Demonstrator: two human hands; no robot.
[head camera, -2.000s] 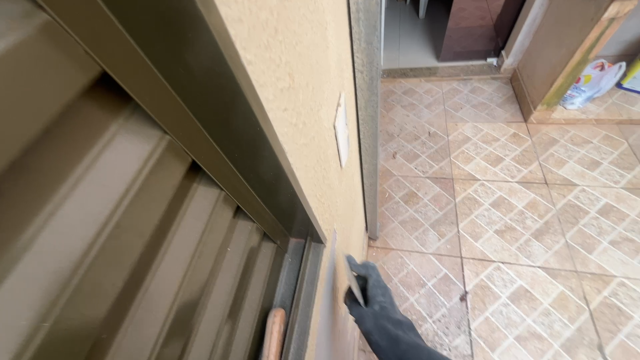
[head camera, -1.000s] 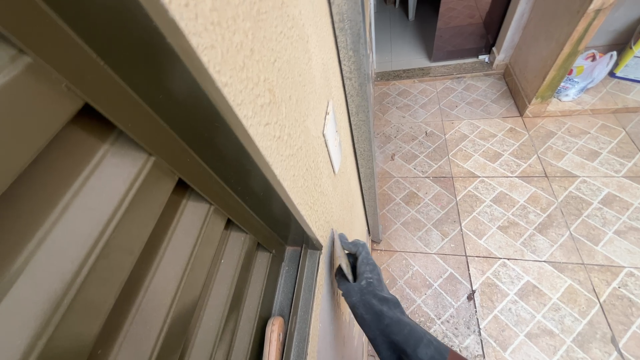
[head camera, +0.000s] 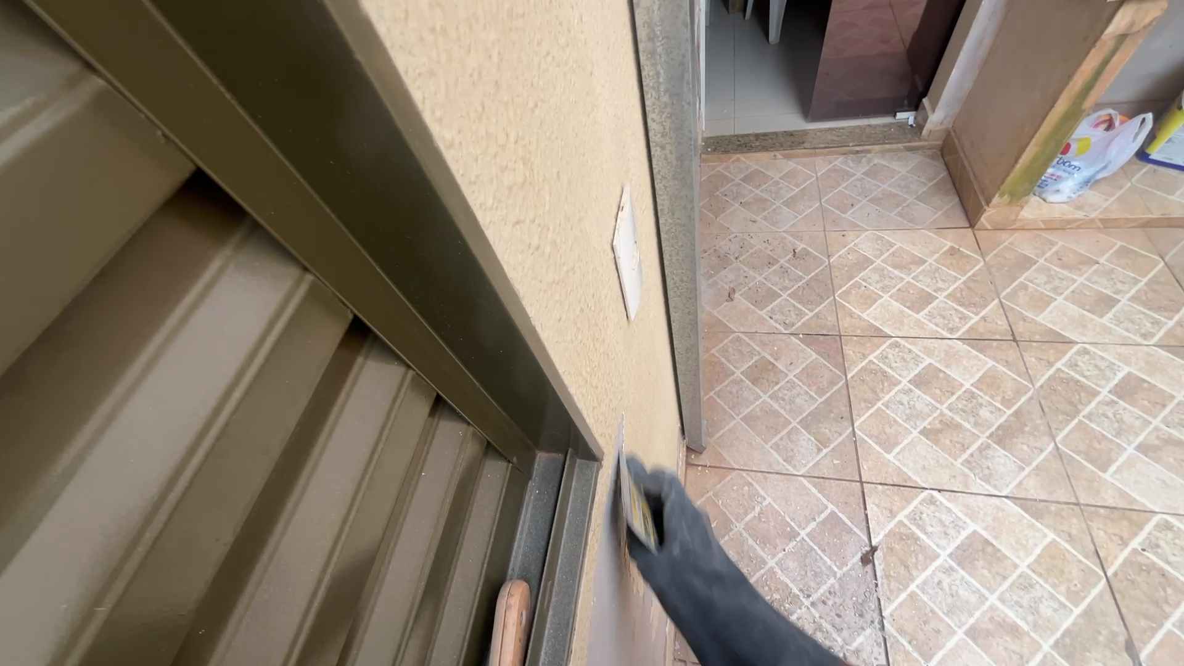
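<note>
My right hand (head camera: 680, 523), in a dark rubber glove, grips a flat-bladed scraper (head camera: 634, 504) low against the textured beige wall (head camera: 546, 176). The blade stands nearly edge-on to my view and lies along the wall surface; whether it touches along its whole length is hard to tell. Below it, part of the wall looks smoother and greyer. A white wall plate (head camera: 627, 254) sits higher on the wall. At the bottom edge, a wooden handle (head camera: 511, 624) shows beside the metal frame; what holds it is out of view. My left hand is not visible.
A brown metal louvred shutter (head camera: 231, 370) with its frame fills the left side. Beyond the wall runs a grey stone door jamb (head camera: 675, 185). Patterned floor tiles (head camera: 934, 398) bear scattered debris. A plastic bag (head camera: 1087, 157) and a bucket (head camera: 1167, 139) stand at the back right.
My gloved right hand has stayed low at the wall with the scraper in its grip. The blade's tilt against the wall has shifted.
</note>
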